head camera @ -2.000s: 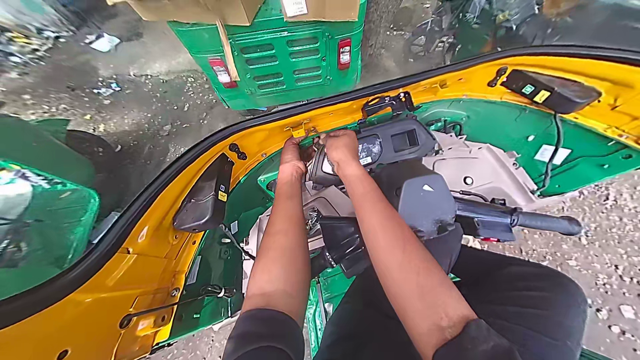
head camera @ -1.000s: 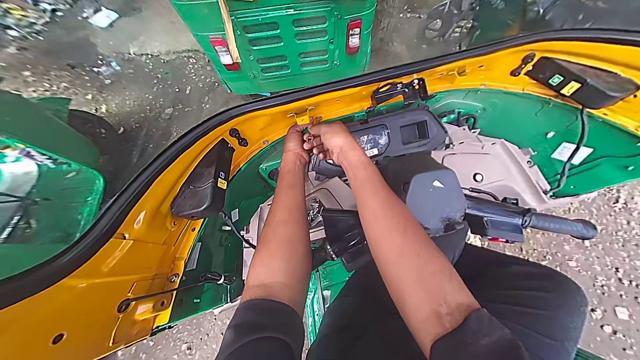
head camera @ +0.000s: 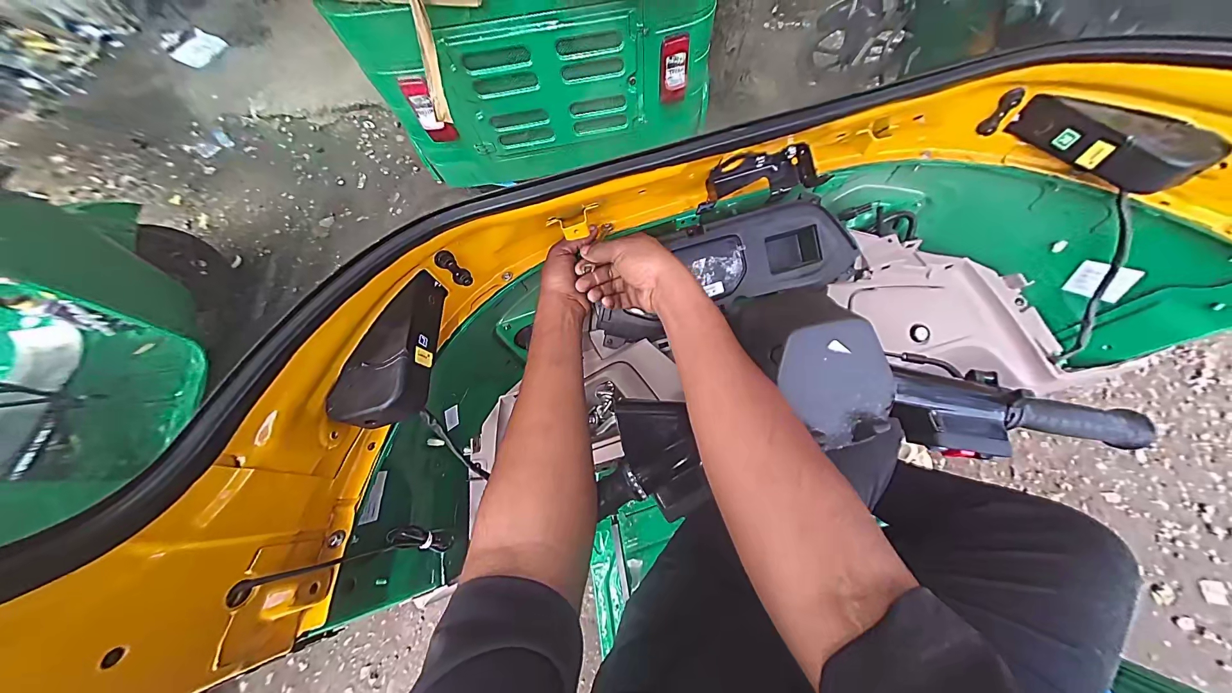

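Observation:
My left hand (head camera: 566,277) and my right hand (head camera: 630,269) meet just below a small yellow metal bracket (head camera: 575,229) on the yellow windshield frame (head camera: 500,217) of an auto rickshaw. Their fingers are bent around something small that I cannot make out. Right of the hands lies the black instrument panel (head camera: 760,258), and above it a black metal bracket (head camera: 762,173) is fixed to the frame. Under my forearms are the beige dashboard panel (head camera: 635,371) and the handlebar column cover (head camera: 835,371), whose right grip (head camera: 1083,421) points right.
Black plastic housings with cables hang at the left (head camera: 385,361) and right (head camera: 1121,144) of the frame. A loose cable (head camera: 337,560) runs at lower left. Beyond the windshield stand a green vehicle's rear (head camera: 549,87) and another green vehicle (head camera: 96,375) at the left.
Two seconds ago my hands were farther apart by the frame bracket; now they are together just below it. The view has shifted slightly.

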